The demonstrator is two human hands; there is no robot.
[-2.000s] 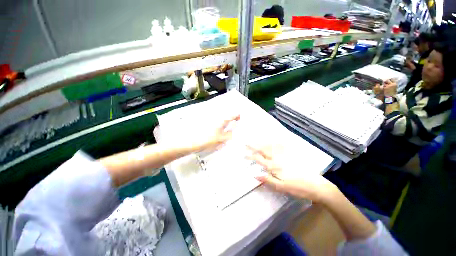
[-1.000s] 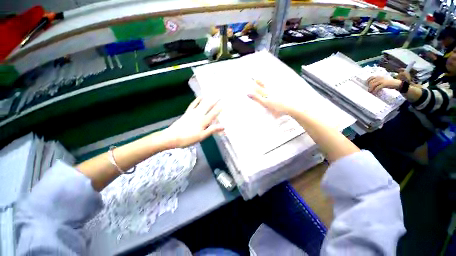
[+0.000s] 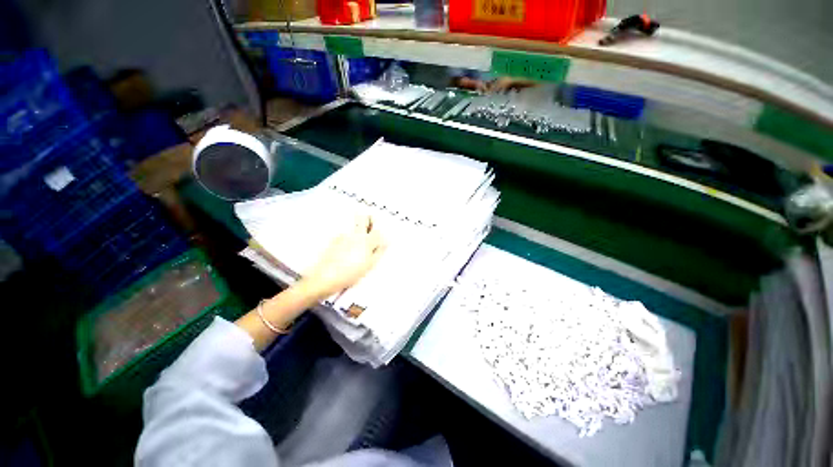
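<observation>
A stack of thin white sheets (image 3: 301, 219) lies at the left of the bench, with a row of small dark marks across its top sheet. My left hand (image 3: 349, 260), with a bracelet at the wrist, rests on the top sheet just below that row. Its fingers are bent and blurred, and whether they hold anything cannot be told. My right hand is not in view. A wide heap of small white pieces (image 3: 557, 351) lies on the pale board (image 3: 457, 356), with a crumpled white lump (image 3: 650, 342) at its right side.
A round white device (image 3: 232, 162) stands left of the stack. Blue crates (image 3: 82, 182) and a green crate (image 3: 151, 319) are at the left. Another sheet stack (image 3: 785, 365) is at the right edge. Red-orange bins (image 3: 525, 16) and a tool (image 3: 630, 27) sit on the shelf above.
The view has swung left, from the right-hand stack to the left one. My left hand now lies on the left stack. My right hand, earlier on the right-hand stack, has left the picture.
</observation>
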